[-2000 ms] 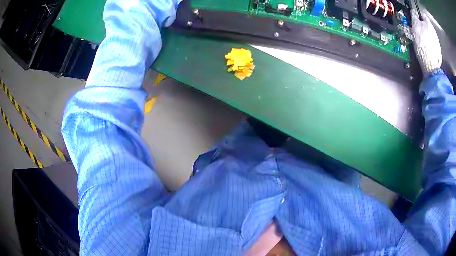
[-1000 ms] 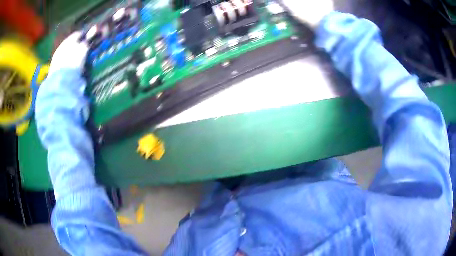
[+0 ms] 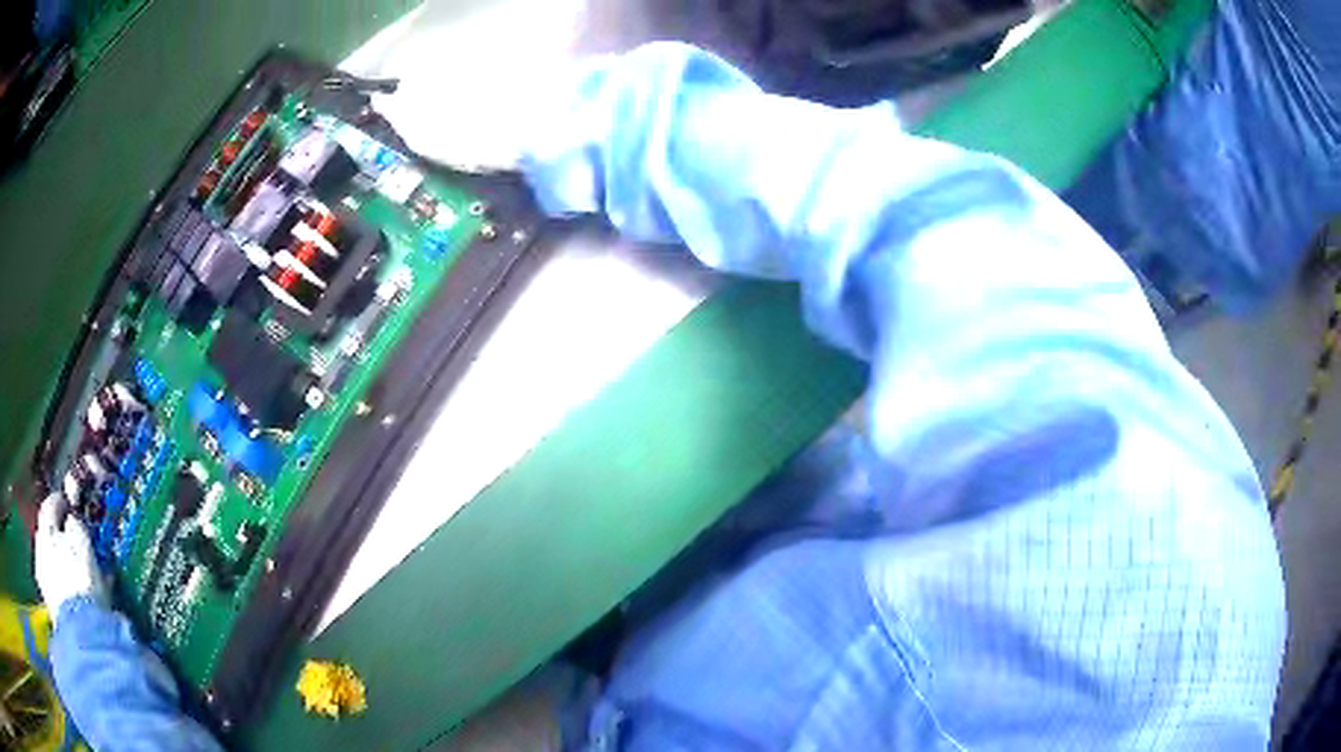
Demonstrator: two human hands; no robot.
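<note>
A green circuit board [image 3: 316, 345] with blue, black, silver and red-and-white components sits in a thick black frame [image 3: 397, 426], component side up, slanting across the left of the view. My left hand [image 3: 66, 555], in a white glove, holds the frame's left end; its fingertips are at the edge. My right hand [image 3: 478, 88], gloved and washed out by glare, is at the board's upper right end. A thin dark tool [image 3: 360, 84] sticks out from its fingers over the frame corner. The glare hides how the fingers close.
A shiny metal sheet [image 3: 515, 382] lies under the frame on the green bench [image 3: 647, 426]. A yellow crumpled lump [image 3: 331, 688] is on the bench's front edge. A yellow round item [image 3: 27, 676] is at the lower left. Blue clothing of another person [image 3: 1228, 162] shows at the upper right.
The view has swung right, so the board now appears at the left and more steeply slanted. My right arm now stretches across the view. Both hands remain at the frame's ends.
</note>
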